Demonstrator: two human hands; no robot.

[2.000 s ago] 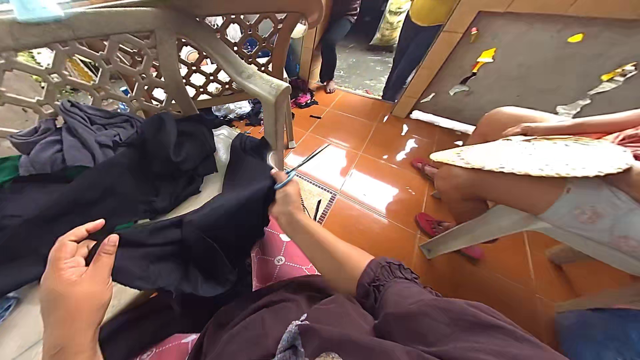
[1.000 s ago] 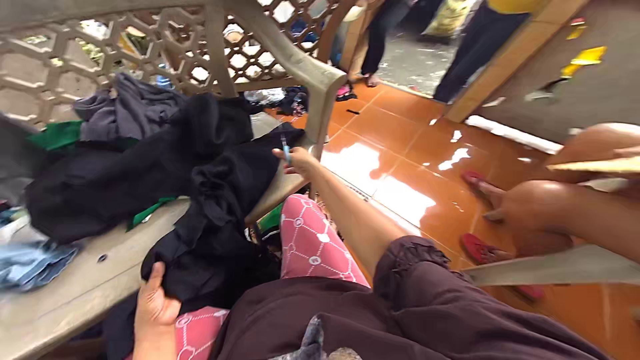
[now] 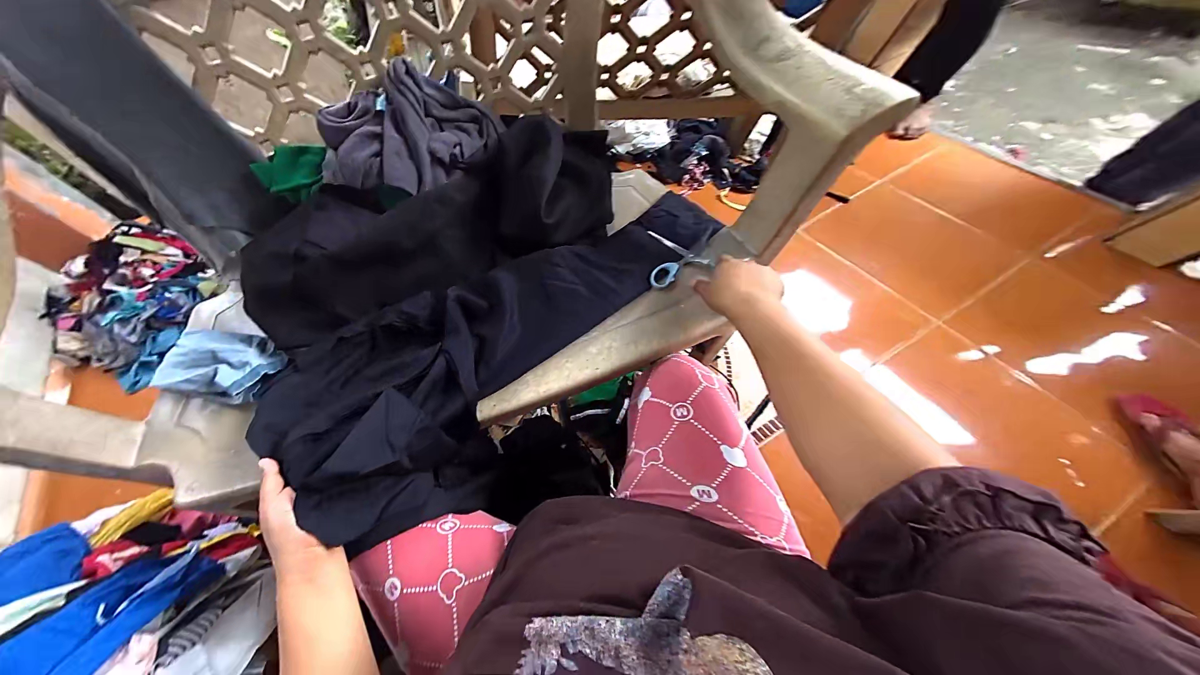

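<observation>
Dark navy fabric stretches from my lap across the seat of a beige plastic chair. My left hand is at its lower left edge, the thumb showing beside the cloth and the fingers hidden under it. My right hand is at the chair's right front corner, on scissors with light blue handles; their blades point up and left over the fabric's far end. Black cloth lies behind the navy piece, with a grey garment and green cloth behind it.
The chair's armrest rises just beyond my right hand. Fabric scraps are heaped at the left, and a bag of colourful cloths stands at the lower left. Light blue denim lies on the seat. Other people's feet show on the tiled floor.
The dark fabric now lies extended along the seat, where one second ago it was bunched near my lap. My right hand stays with the scissors at the seat's right side. The view has swung left and down.
</observation>
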